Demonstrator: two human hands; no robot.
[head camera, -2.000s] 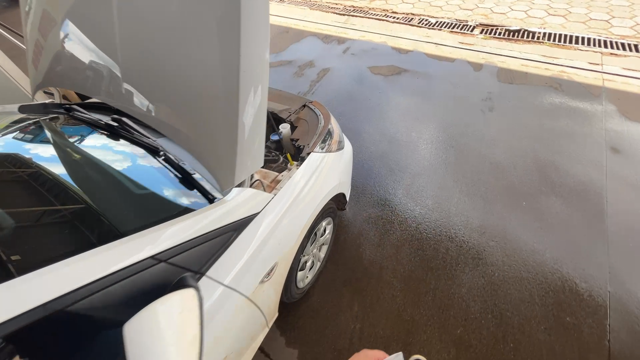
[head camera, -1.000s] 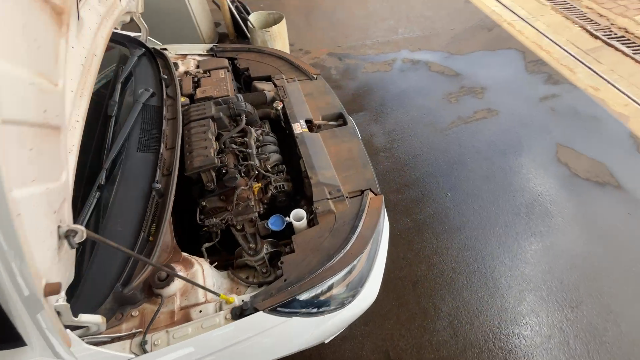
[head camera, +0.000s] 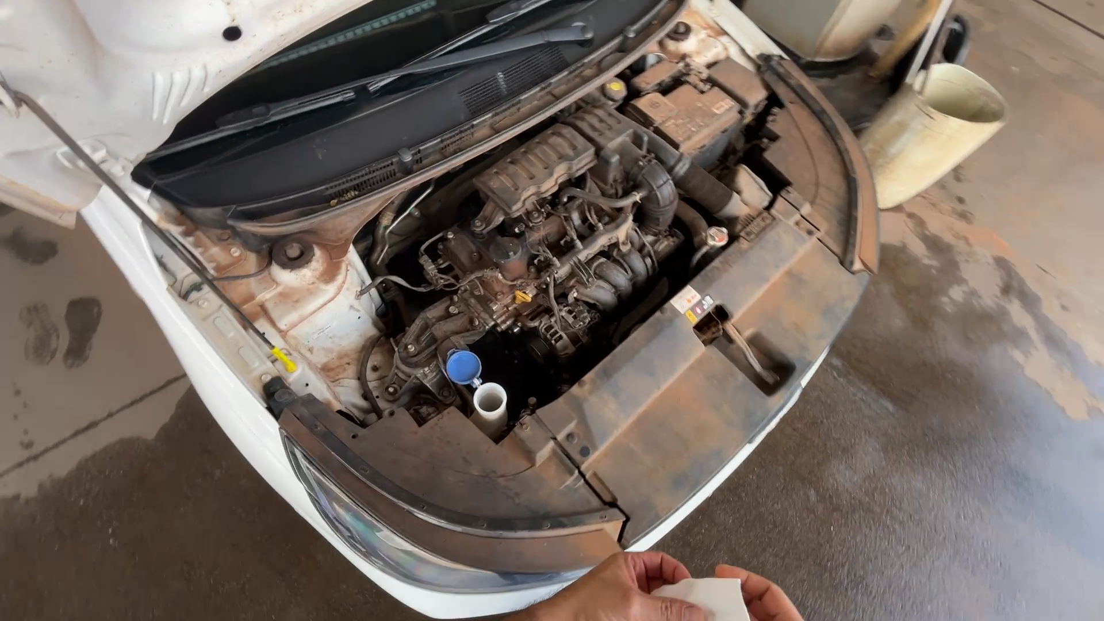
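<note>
At the bottom edge, my left hand (head camera: 617, 591) holds a small white sheet, paper or cloth (head camera: 711, 595), between thumb and fingers. The fingers of my right hand (head camera: 759, 595) are just right of the sheet and seem to touch its far side; the rest of that hand is out of view. Beyond both hands lies the dusty engine bay of a white car, with its engine (head camera: 552, 250) exposed. A white filler neck (head camera: 490, 404) stands uncapped near the headlight (head camera: 371, 526), its blue cap (head camera: 463, 367) flipped back beside it.
The raised hood (head camera: 103, 78) rests on a prop rod (head camera: 138, 207) at the left. A dirty whitish bucket (head camera: 923, 138) stands beyond the car's far front corner. Wet concrete floor (head camera: 949, 483) surrounds the front bumper.
The view has swung from the car's side to the front of its engine bay. Both hands now show at the bottom with the white sheet; one second ago neither was in view.
</note>
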